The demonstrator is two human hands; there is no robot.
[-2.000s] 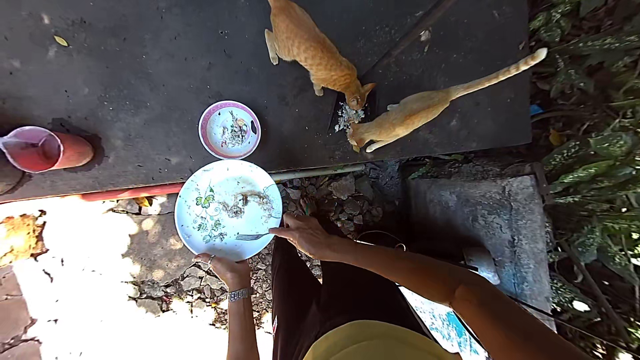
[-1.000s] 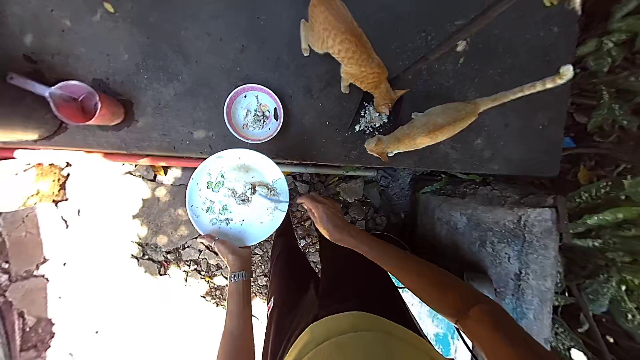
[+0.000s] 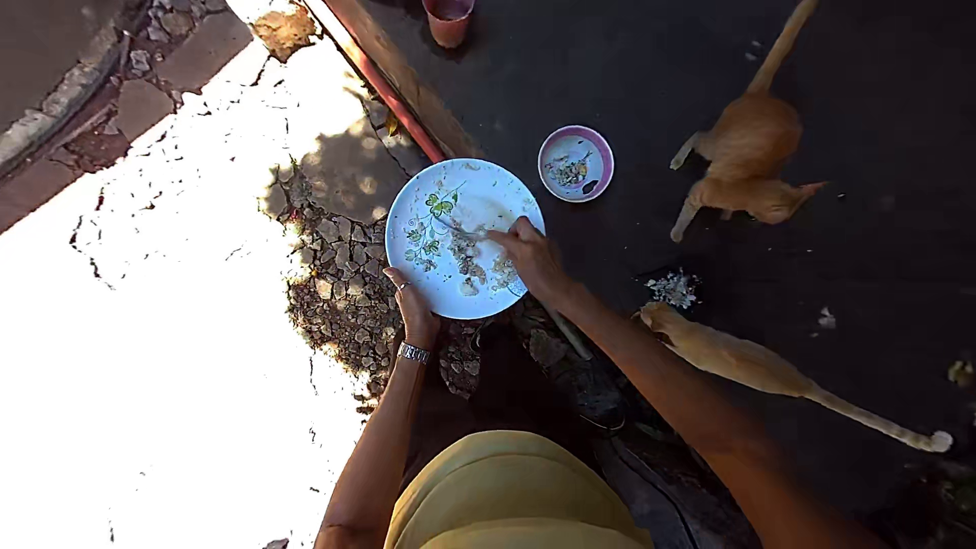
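Note:
My left hand (image 3: 415, 309), with a ring and a metal watch at the wrist, grips the lower left rim of a white plate (image 3: 488, 183) with a green leaf pattern. My right hand (image 3: 530, 255) is over the plate's right side, closed on the handle of a metal utensil (image 3: 451, 225), probably a spoon; its end is hard to make out. Rice-like food scraps (image 3: 467, 263) lie on the plate near the utensil. Just right of the plate, a pink-rimmed bowl (image 3: 602, 164) holds some food scraps.
Two orange cats are on the dark slab (image 3: 862, 305): one cat (image 3: 755, 145) stands at upper right, the other cat (image 3: 740, 354) beside a food pile (image 3: 675, 288). A pink plastic container (image 3: 448, 23) is at the top. A red pipe (image 3: 381, 88) runs along the slab's edge above stony ground (image 3: 343, 259).
The view has turned strongly. My right hand has moved from the plate's rim to over the plate. The upper cat's head has left the food pile.

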